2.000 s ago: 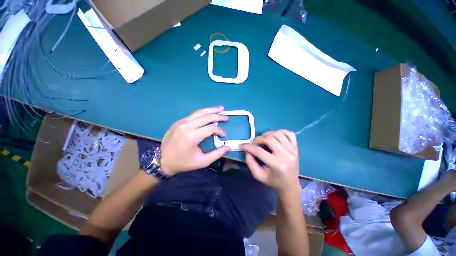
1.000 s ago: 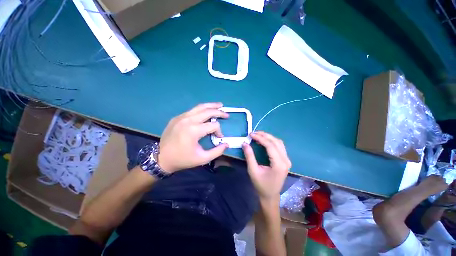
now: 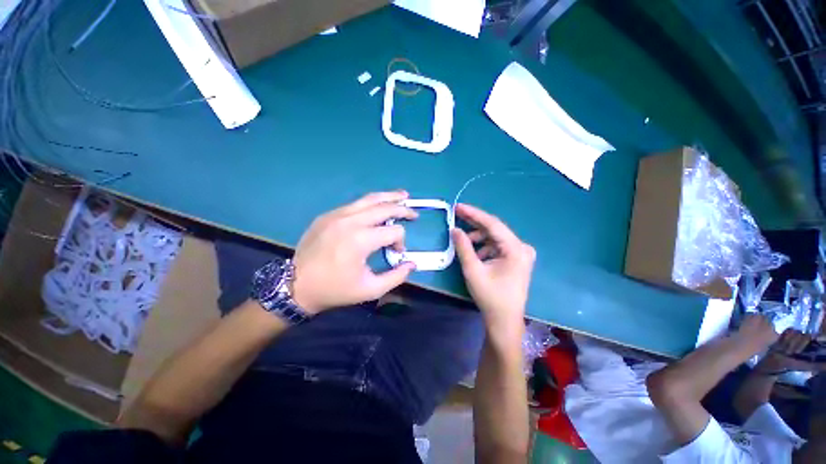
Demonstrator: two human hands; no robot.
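A white rounded-square plastic frame [image 3: 433, 261] lies at the bench's near edge. My left hand [image 3: 349, 249] holds its left side, fingertips at the upper and lower left corners. My right hand [image 3: 494, 263] is at its right side, thumb and forefinger pinching the frame's right edge and the thin wire [image 3: 473, 178] there. The wire curves up and right from these fingertips. What lies between the fingertips is hidden. A second white frame [image 3: 443, 118] lies flat farther back, with a yellow rubber band [image 3: 405, 65] at its top and small white scraps [image 3: 365, 78] beside it.
A white sheet [image 3: 543, 122] lies right of the second frame. A carton of plastic bags [image 3: 654, 217] stands at right, near another person's arms [image 3: 693, 381]. An open carton [image 3: 290, 27], a narrow white strip [image 3: 204, 68] and a wire bundle [image 3: 27, 86] are at upper left. A floor carton of frames [image 3: 149, 349] is below.
My right hand has moved up from the frame's lower right corner to its right side, and the wire now runs along that side. My left hand keeps its hold.
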